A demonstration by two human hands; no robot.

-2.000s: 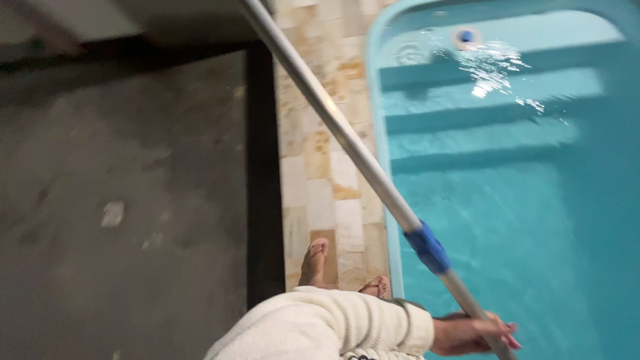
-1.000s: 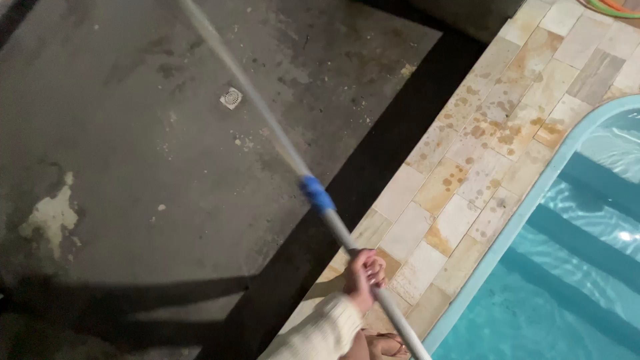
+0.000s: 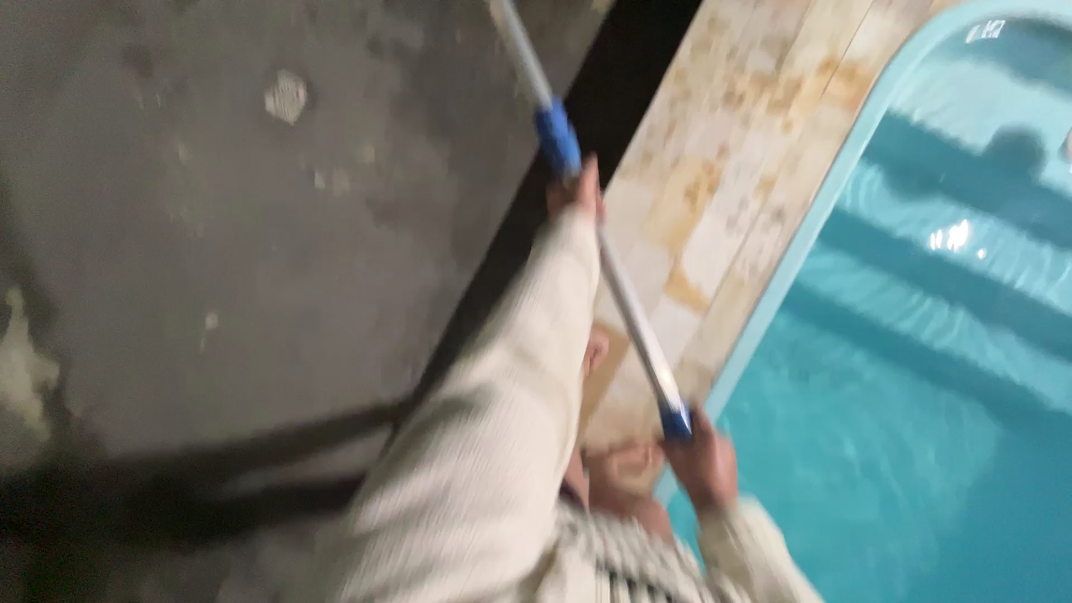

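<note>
A metal telescopic pole with a blue locking collar slants from the top of the view down to the right, its far end out of frame. My left hand is closed around it just below the collar, the arm in a cream knitted sleeve stretched forward. Lower down, my right hand grips the pole's blue end grip, close to the pool's edge. Motion blur softens both hands, and the fingers are partly hidden.
My bare feet stand on stone tiles beside the swimming pool, which has submerged steps. Left of the tiles, past a dark edge band, lies a grey concrete floor with a drain cover.
One second ago only one hand showed on the pole; now both hold it, one by the collar and one at the end grip. The view has shifted.
</note>
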